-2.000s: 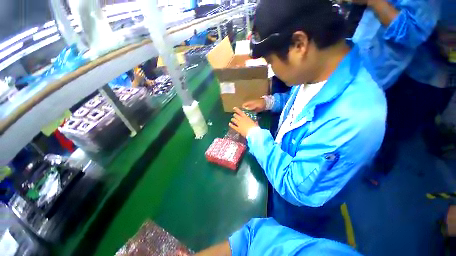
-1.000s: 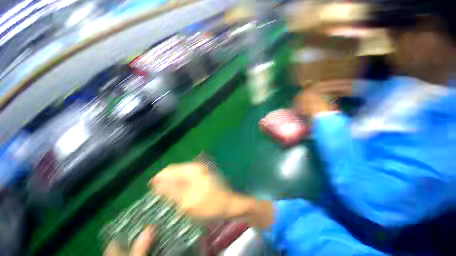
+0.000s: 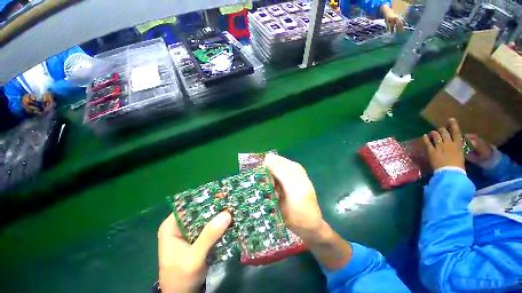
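A green PCB panel (image 3: 243, 214) with rows of repeated circuits is held up in front of me, above the green bench. My left hand (image 3: 186, 252) grips its lower left side, thumb on the face. My right hand (image 3: 297, 197) holds its right edge; the fingers behind the panel are hidden. A pink-red bubble bag (image 3: 275, 253) lies on the bench partly behind and below the panel, its flat greyish-pink end (image 3: 256, 161) showing above the panel's top edge.
At right, a person in a blue smock (image 3: 452, 240) handles something beside another red bubble bag (image 3: 393, 163) and an open carton (image 3: 472, 97). A wrapped post (image 3: 386, 97) stands on the bench. Across the line are clear trays (image 3: 134, 80) and a black bin with boards (image 3: 217, 57). Another person sits far left.
The view has swung right to left, moving the neighbour and carton to the right side. The panel, low and blurred a second ago, is now raised and sharp, with both my hands on it.
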